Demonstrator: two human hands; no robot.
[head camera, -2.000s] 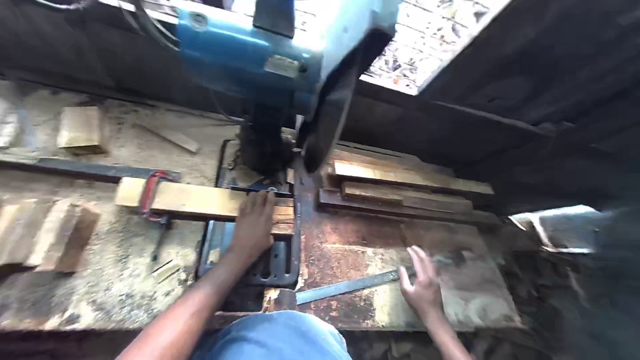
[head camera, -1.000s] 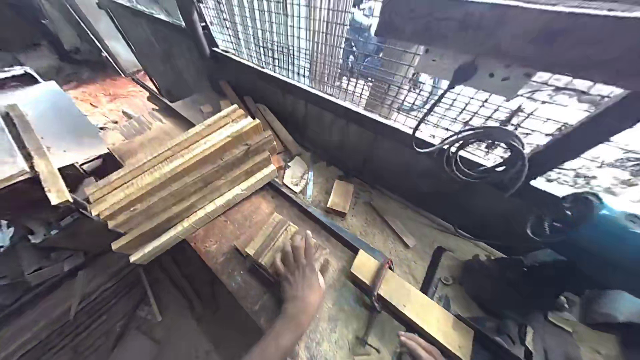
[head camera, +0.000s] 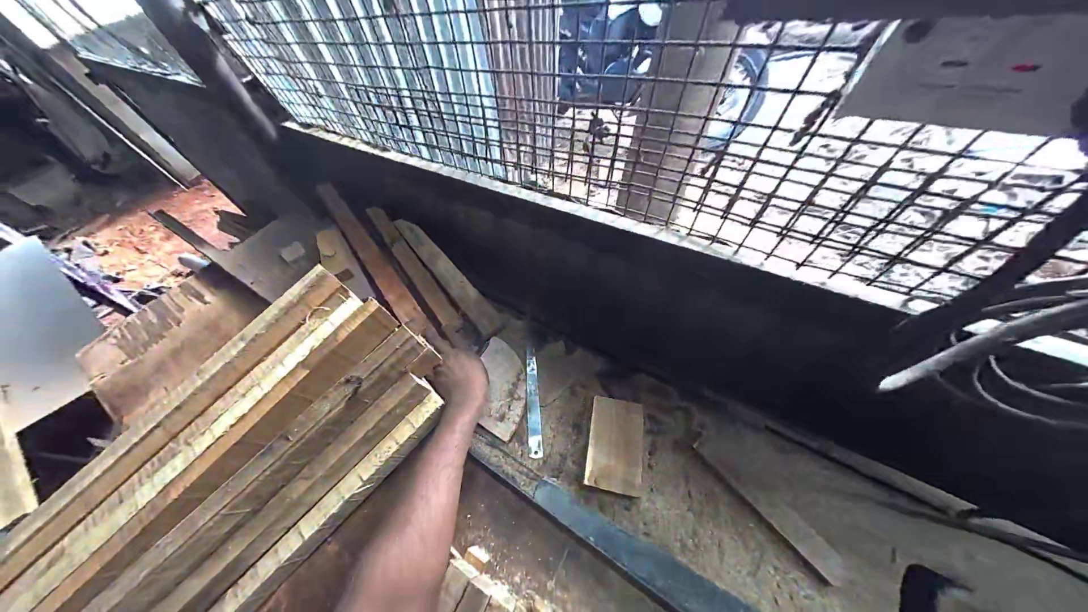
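Note:
My left hand (head camera: 461, 371) reaches to the far right end of a stack of long sawn boards (head camera: 280, 425), close against the board ends; its fingertips are hidden, so its hold is unclear. Just right of the hand lie a curved wood offcut (head camera: 503, 391) and a narrow metal strip (head camera: 534, 404). A short wooden block (head camera: 614, 446) rests on the dusty bench farther right. My right hand is out of view.
Several loose boards (head camera: 425, 276) lean behind the stack by the dark low wall (head camera: 612, 297). Wire mesh (head camera: 408, 93) stands above it. A metal rail (head camera: 629, 544) runs along the bench, with a thin wood strip (head camera: 769, 510) beyond. Coiled cable (head camera: 1020, 340) hangs at right.
The view has swung far left from the saw. My left hand has moved from the short wood pieces on the bench to the end of the board stack.

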